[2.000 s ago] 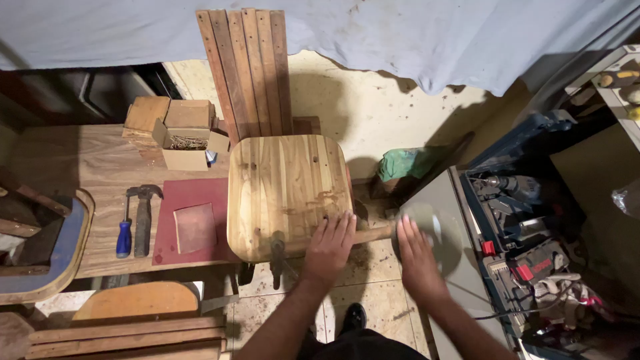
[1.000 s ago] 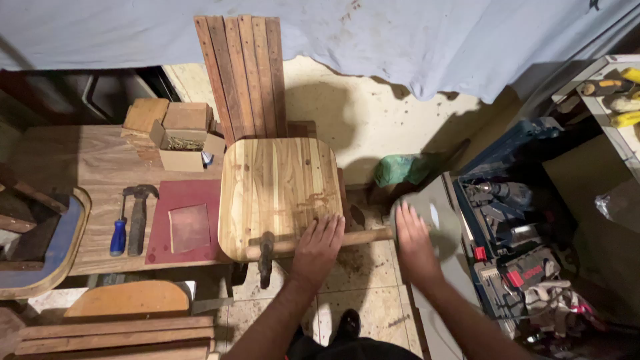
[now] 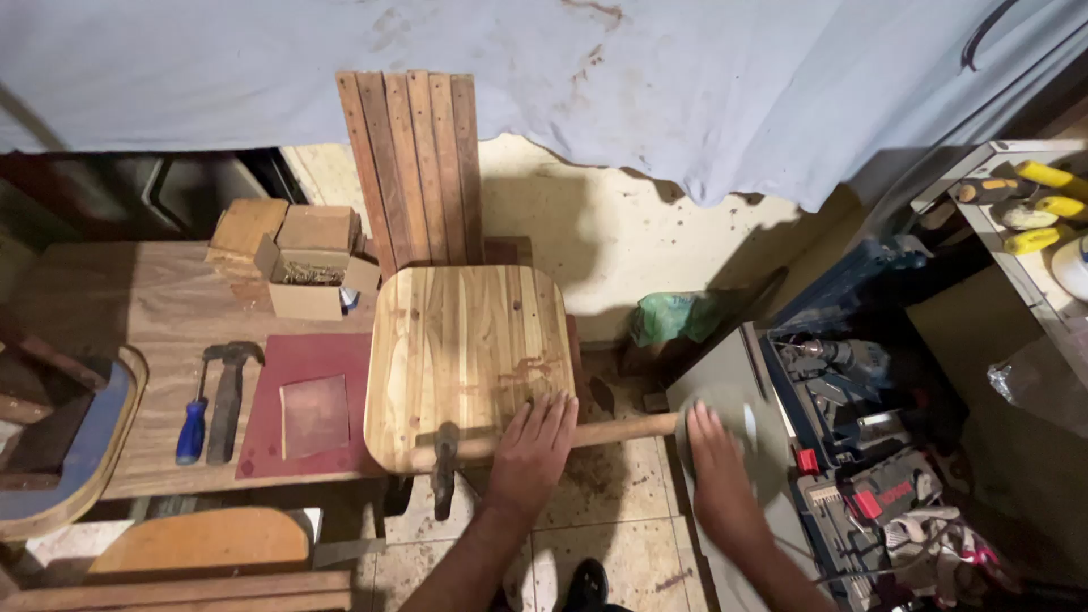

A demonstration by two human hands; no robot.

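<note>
A pale laminated wood board with rounded corners (image 3: 467,357) lies at the centre. Across its near edge runs a hammer's wooden handle (image 3: 625,429), its dark metal head (image 3: 444,472) hanging at the board's near left. My left hand (image 3: 535,455) rests flat over the handle near the board's corner, fingers extended and not curled round it. Beside the handle's far right end, my right hand (image 3: 718,472) lies with straight fingers on the left edge of a round grey disc (image 3: 761,450). The right thumb and whatever its palm touches are hidden.
Left on the table (image 3: 170,293) are a second hammer (image 3: 225,408), a blue-handled screwdriver (image 3: 191,432), sandpaper (image 3: 314,416) and an open box of screws (image 3: 308,297). Wooden slats (image 3: 416,170) stand behind the board. A toolbox with power tools (image 3: 850,365) is at right.
The hammer's head has shifted a little against the board and its angle has changed slightly. My left hand stays over the handle and my right hand stays at the disc.
</note>
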